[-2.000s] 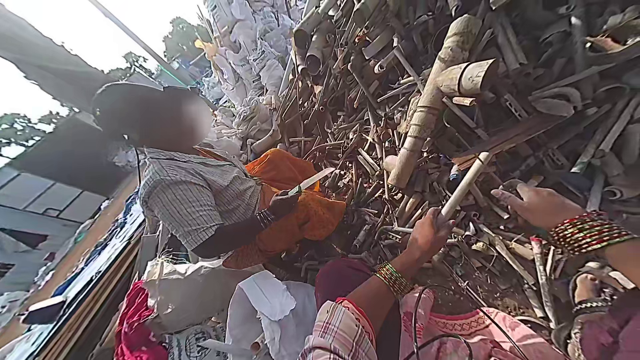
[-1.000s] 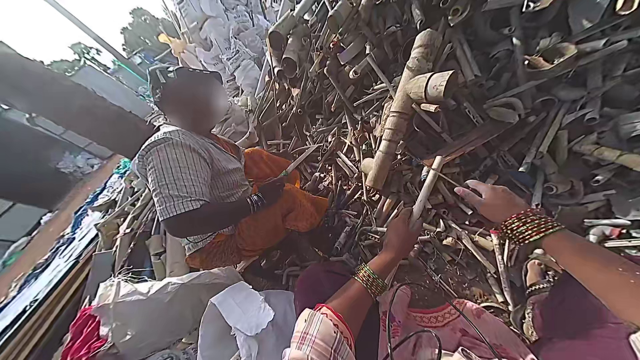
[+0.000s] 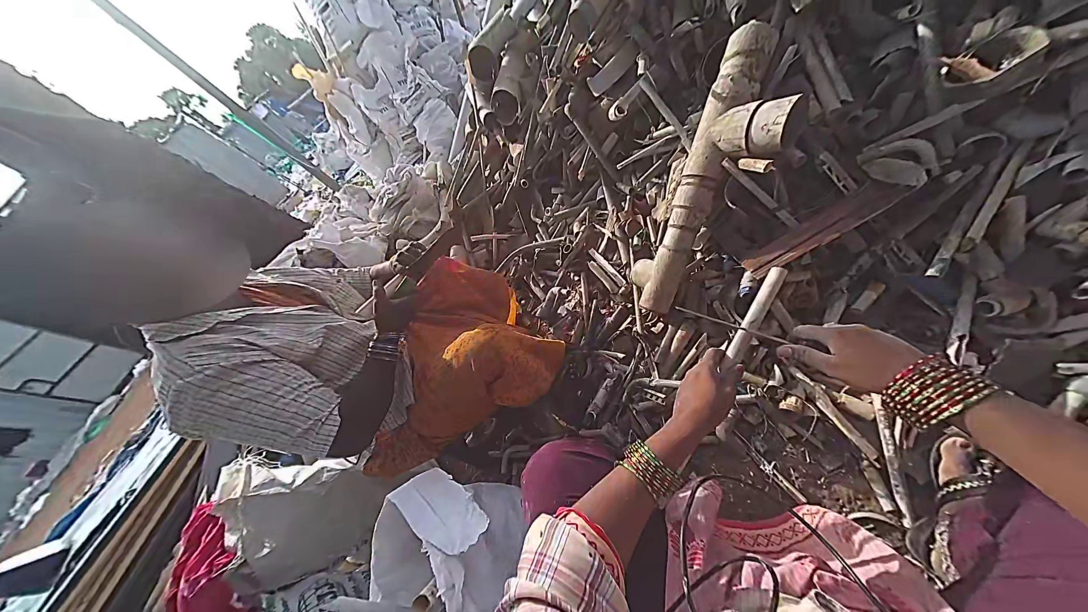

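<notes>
My left hand (image 3: pixel 707 393) grips the lower part of a pale plastic pipe (image 3: pixel 756 313), which tilts up and to the right. A thin, straight rod or blade (image 3: pixel 722 321) crosses the pipe, its right end between the fingers of my right hand (image 3: pixel 837 353). Whether it touches the pipe cannot be told. Beyond them, a thick, dirty branched pipe (image 3: pixel 701 174) lies on a heap of scrap pipes (image 3: pixel 595 272).
At left another person in a striped shirt (image 3: pixel 246 382) and orange cloth (image 3: pixel 476 348) sits close to the heap. White sacks (image 3: pixel 289 510) lie at lower left, white plastic bags (image 3: pixel 408 119) are piled behind. A dark cable (image 3: pixel 684 544) loops over my pink clothing.
The other person's head and upper body have moved left and closer, and their hand is now raised near the chest. The thin rod or blade now shows across the pipe.
</notes>
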